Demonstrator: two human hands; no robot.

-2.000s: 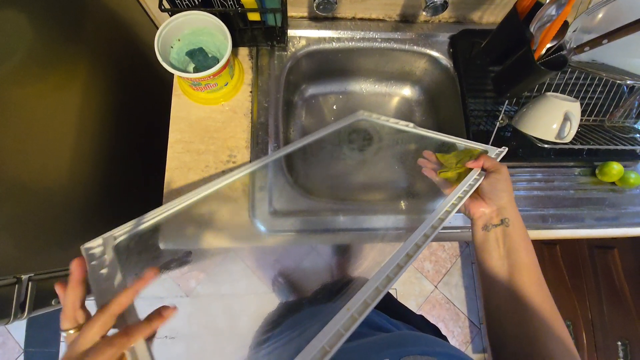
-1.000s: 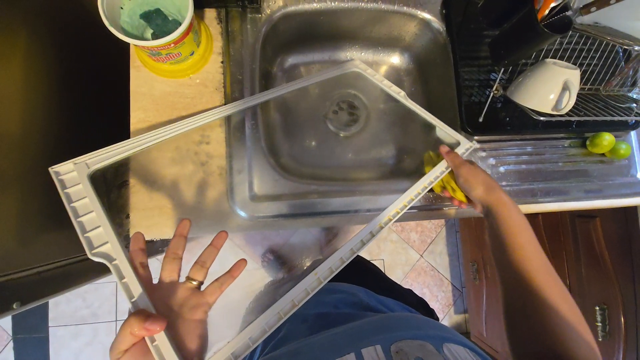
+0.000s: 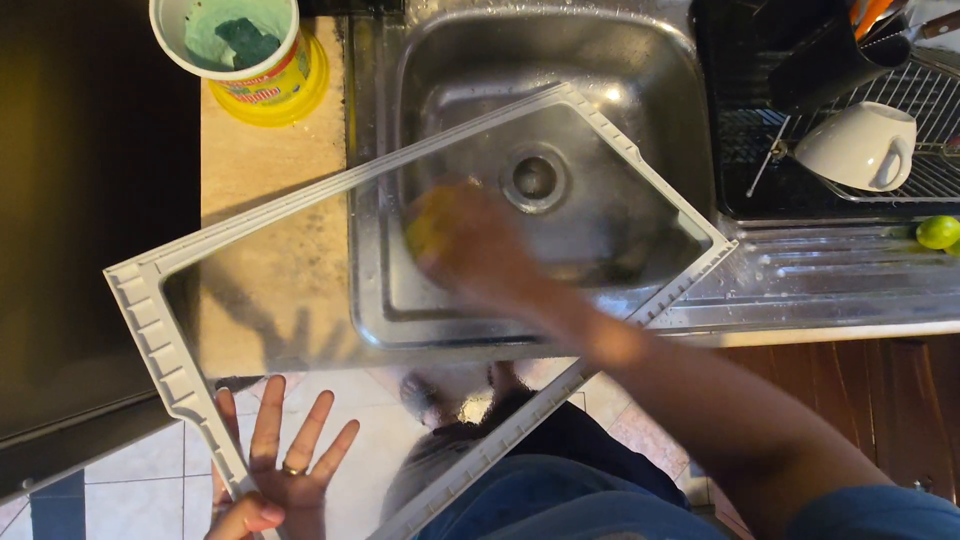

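A clear glass shelf with a white plastic frame [image 3: 172, 367] is held at a slant over the sink and the counter edge. My left hand [image 3: 289, 465] grips its lower left frame, thumb over the edge, with the ringed fingers spread beneath the pane. Over the pane, above the sink basin, my right hand [image 3: 480, 247] is blurred by motion. It has a yellow cloth [image 3: 435, 221] pressed under its fingers; whether the cloth touches the glass is hard to tell. The shelf's far corner lies over the steel sink [image 3: 375, 285].
A yellow and white tub [image 3: 262, 90] with a green sponge [image 3: 246, 43] in it stands on the counter [image 3: 270, 150]. On the right are a dish rack [image 3: 862, 196], a white cup [image 3: 859, 146], a black utensil holder [image 3: 825, 60] and limes [image 3: 937, 232]. A dark appliance panel [image 3: 82, 187] borders the left.
My right hand has moved with the yellow cloth from the frame's right corner leftward over the pane. My left hand still holds the lower left frame.
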